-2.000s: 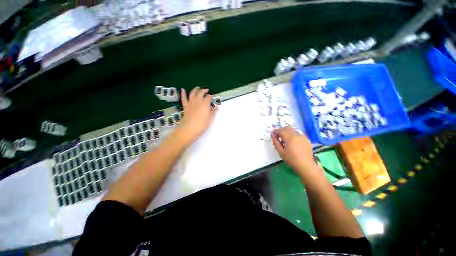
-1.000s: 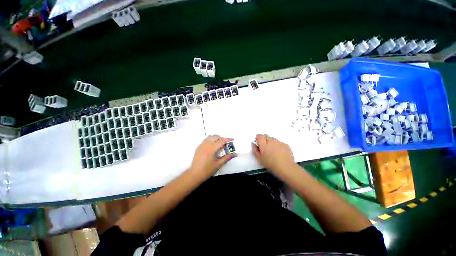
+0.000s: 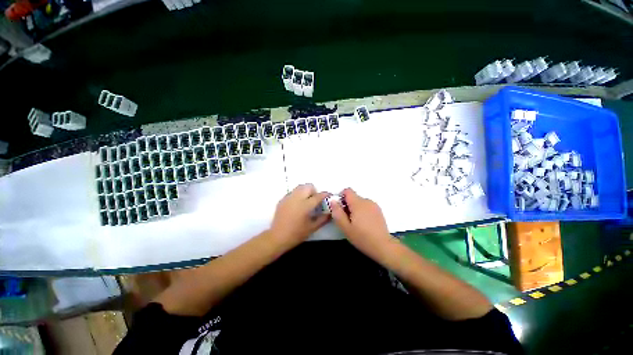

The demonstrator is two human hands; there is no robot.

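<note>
My left hand (image 3: 298, 213) holds a small white charger housing (image 3: 326, 203) above the near part of the white work sheet (image 3: 243, 229). My right hand (image 3: 359, 216) meets it from the right, its fingertips on a small white piece at the housing; fingers partly hide both pieces. Tight rows of white housings (image 3: 153, 166) with dark open ends stand at the left. A single housing (image 3: 362, 114) stands near the sheet's far edge. A loose pile of small white inserts (image 3: 444, 149) lies at the right.
A blue bin (image 3: 500, 152) with many white parts stands right of the pile. The green conveyor belt (image 3: 389, 41) runs beyond the pale rail, carrying grouped white units (image 3: 298, 80) and a row at the right (image 3: 545, 71). An orange box (image 3: 538, 255) is below the bin.
The view first swung toward the left. My left hand came from the far edge with a housing, my right hand left the insert pile, and the two hands have now met at the housing.
</note>
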